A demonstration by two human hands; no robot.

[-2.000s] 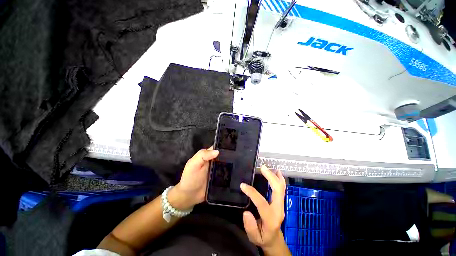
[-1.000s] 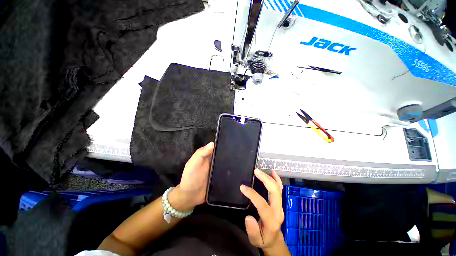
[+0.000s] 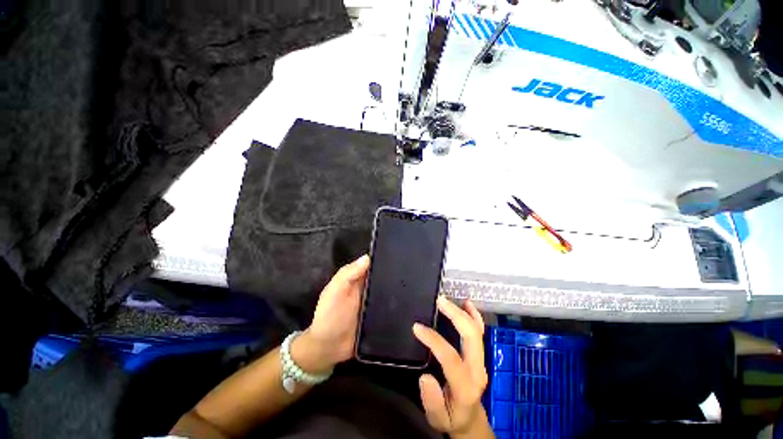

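Note:
A smartphone (image 3: pixel 402 287) with a dark screen and pale rim is held upright over the table's front edge. My left hand (image 3: pixel 337 321) grips its left side, thumb along the edge, a beaded bracelet on the wrist. My right hand (image 3: pixel 455 369) is at its lower right, one fingertip at the screen, the other fingers apart. A dark patch pocket (image 3: pixel 330 176) with rounded corners lies on a larger dark garment panel (image 3: pixel 249 244), left of the needle. The panel's lower part hangs over the edge, partly hidden by my left hand.
A white sewing machine (image 3: pixel 601 129) stands at the right. Red and yellow thread snips (image 3: pixel 543 226) lie on its bed. A dark fabric pile (image 3: pixel 94 129) covers the left. A ruler strip (image 3: pixel 592 296) runs along the front edge. Blue crates (image 3: pixel 539 377) are below.
The phone screen showed pictures two seconds ago and is now dark. The whole view has shifted slightly, with the table and phone lower in it. The hands keep about the same hold.

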